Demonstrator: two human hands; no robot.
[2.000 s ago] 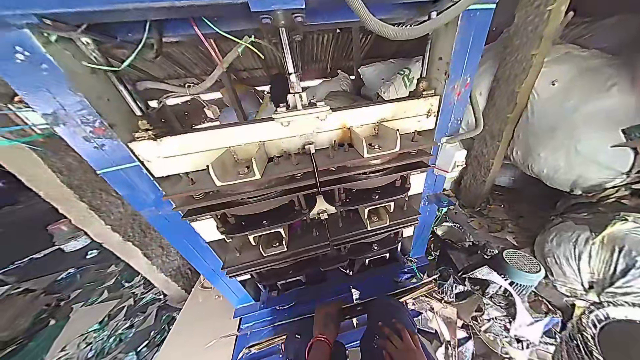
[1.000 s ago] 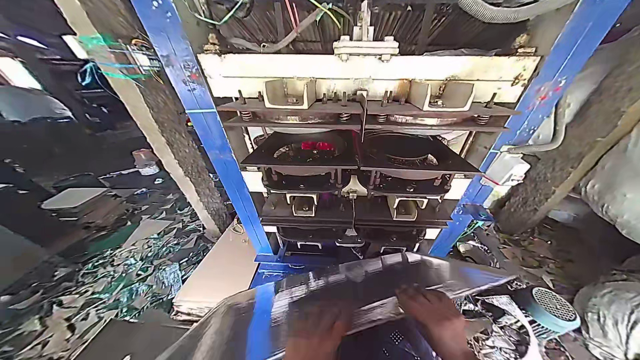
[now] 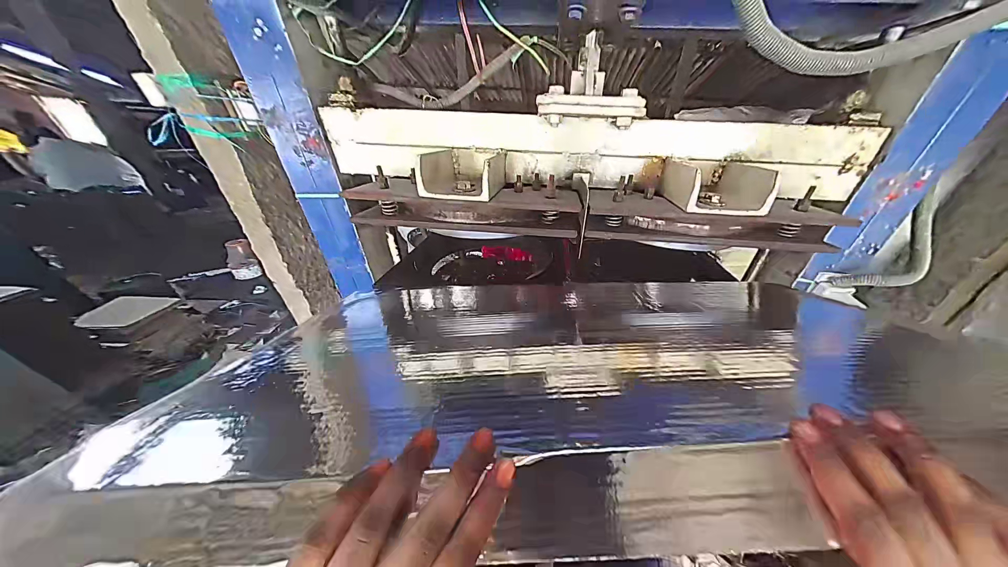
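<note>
A wide, shiny silver sheet [image 3: 591, 409] spans the lower view, its far edge against the front of a machine press [image 3: 606, 150]. The fingers of my left hand [image 3: 429, 504] lie spread on the sheet near a raised edge or fold. Flat on the sheet at the lower right rests my right hand [image 3: 890, 480], fingers side by side; thumbs are not clearly seen. Behind the sheet, a dark round mould [image 3: 492, 264] with something red in it shows between the press plates. The lower part of the press is hidden by the sheet.
Blue steel posts [image 3: 303, 150] frame the press on both sides. A grey corrugated hose [image 3: 850, 59] curves overhead, and loose wires [image 3: 472, 47] hang at the top. Left of a rough pillar [image 3: 228, 157], scraps and a flat pale board [image 3: 126, 312] lie about.
The silver sheet, out of view two seconds ago, now reaches up to the press and covers its lower levels. My hands are on its surface. The view has moved closer to the press.
</note>
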